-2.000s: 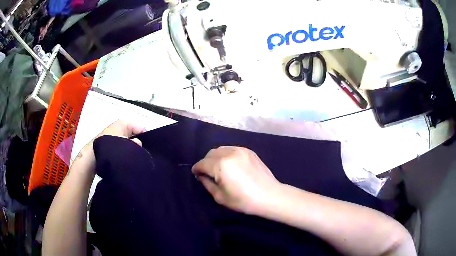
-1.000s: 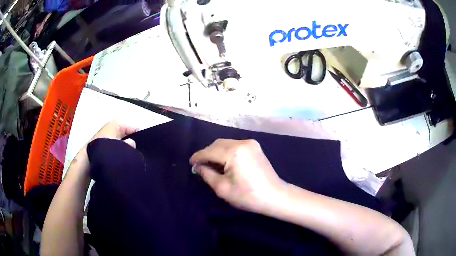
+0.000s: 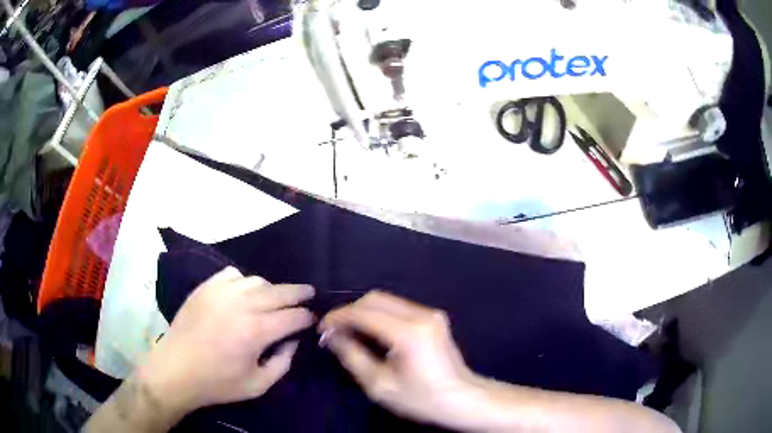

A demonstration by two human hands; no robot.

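Note:
A large dark garment panel (image 3: 499,296) lies over the front of the table and down towards me. A thin pale line shows on it just above my right fingertips. My right hand (image 3: 398,347) pinches a tiny white piece, possibly chalk, against the panel. My left hand (image 3: 237,338) rests on the panel close beside it, fingers and thumb apart with dark cloth between them. A stiff white pattern sheet (image 3: 203,194) lies at the left, with a folded dark cloth edge over part of it. Pale pinkish thin cloth (image 3: 474,230) shows along the panel's far edge.
A white sewing machine (image 3: 440,68) stands behind the panel. Black-handled shears (image 3: 543,125), a slim red and black tool (image 3: 605,162) and a flat black object (image 3: 687,191) lie by the machine. An orange basket (image 3: 102,182) stands left of the table.
My left hand has moved right and down from the panel's left edge to beside my right hand. The panel's left part lies differently, with a dark corner sticking up. The view has shifted slightly.

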